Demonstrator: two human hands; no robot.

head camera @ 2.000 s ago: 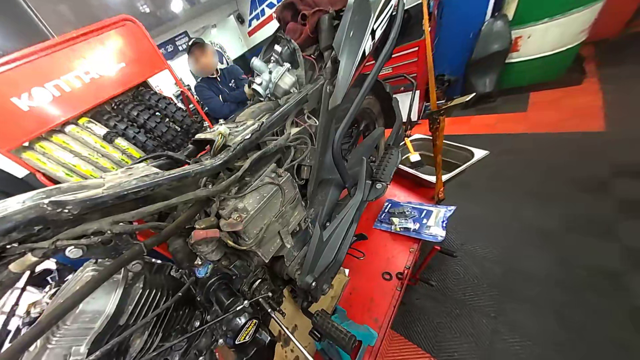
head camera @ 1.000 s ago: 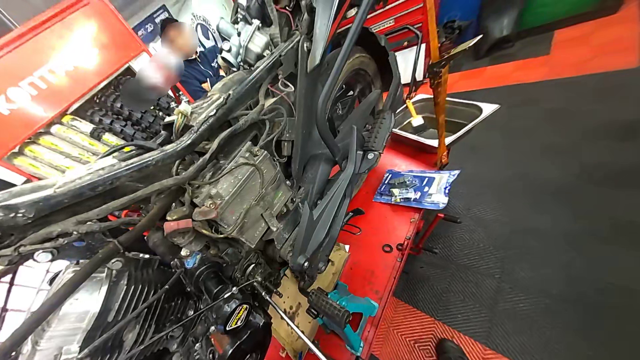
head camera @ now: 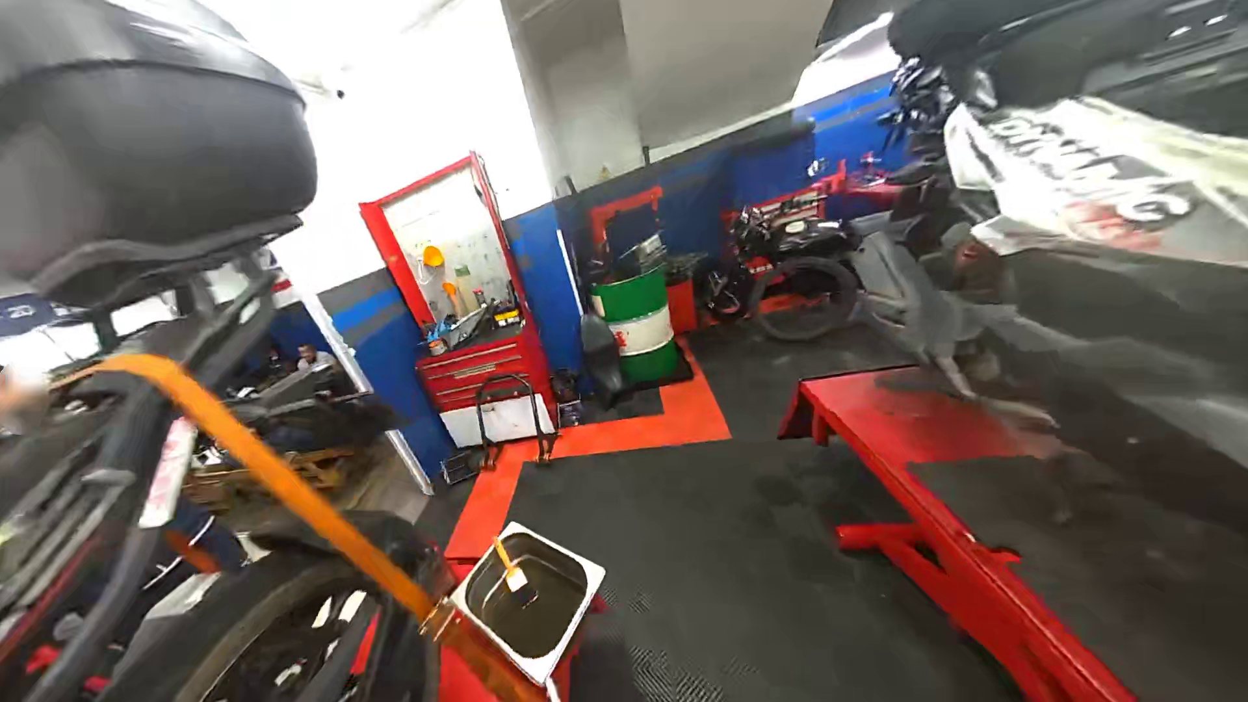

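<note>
Neither my left hand nor my right hand shows in the head view. At the left stands a motorcycle with a black top case (head camera: pixel 166 136) above its rear wheel (head camera: pixel 283 634). An orange strap (head camera: pixel 283 487) runs down from it to the red lift. A metal pan (head camera: pixel 588 592) with dark liquid sits at the lift's end, and a paintbrush with a yellow handle (head camera: pixel 503 554) leans inside it.
Another red lift (head camera: pixel 936 526) on the right bears a motorcycle under a translucent cover (head camera: pixel 1102 185). Farther back are a red tool cabinet (head camera: pixel 483 375), a green and white drum (head camera: pixel 639 327) and a parked motorcycle (head camera: pixel 799 283). A person (head camera: pixel 314 358) is visible beyond the left motorcycle.
The view has swung far to the right, from the motorcycle's engine and frame to its rear end and the workshop floor.
</note>
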